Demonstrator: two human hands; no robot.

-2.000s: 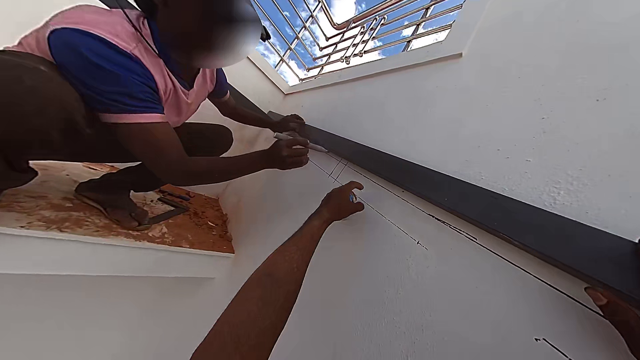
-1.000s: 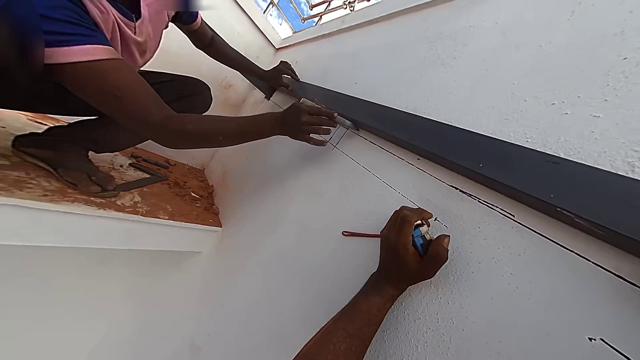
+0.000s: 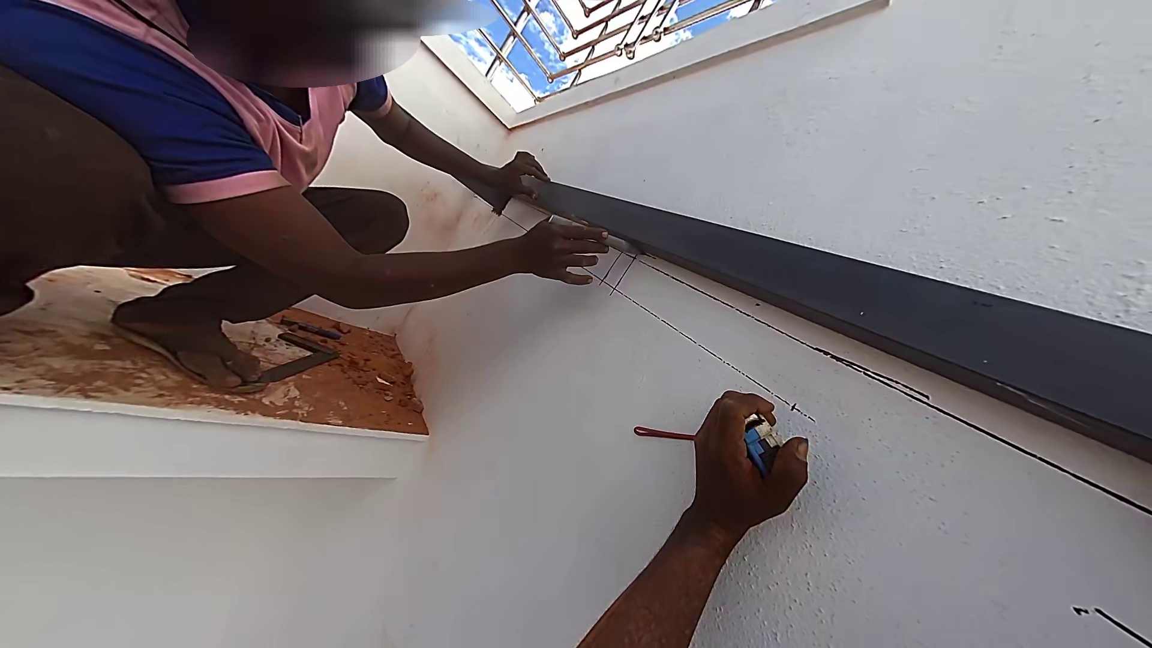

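My left hand [image 3: 747, 463] is closed around a small blue and white object [image 3: 763, 444], apparently a tape measure, with a red cord loop [image 3: 664, 434] sticking out to the left. It is against the white wall [image 3: 540, 504], just below the end of a dashed black line. My right hand is out of view. Above, a long dark grey metal bar [image 3: 810, 279] slants down to the right along the wall. A co-worker's hand [image 3: 520, 175] rests at its upper end. The co-worker's other hand [image 3: 565, 250] is just under the bar, beside a pale, slim object [image 3: 621, 245].
A co-worker in a pink and blue shirt [image 3: 207, 117] crouches at the left on a dirt-covered ledge [image 3: 207, 414]. A metal square [image 3: 301, 360] lies by the foot. A window with metal bars [image 3: 585, 45] is above. Black lines mark the wall below the bar.
My left hand has moved down and right along the wall from near the crossed marks. My right hand, at the right edge two seconds ago, has left the view.
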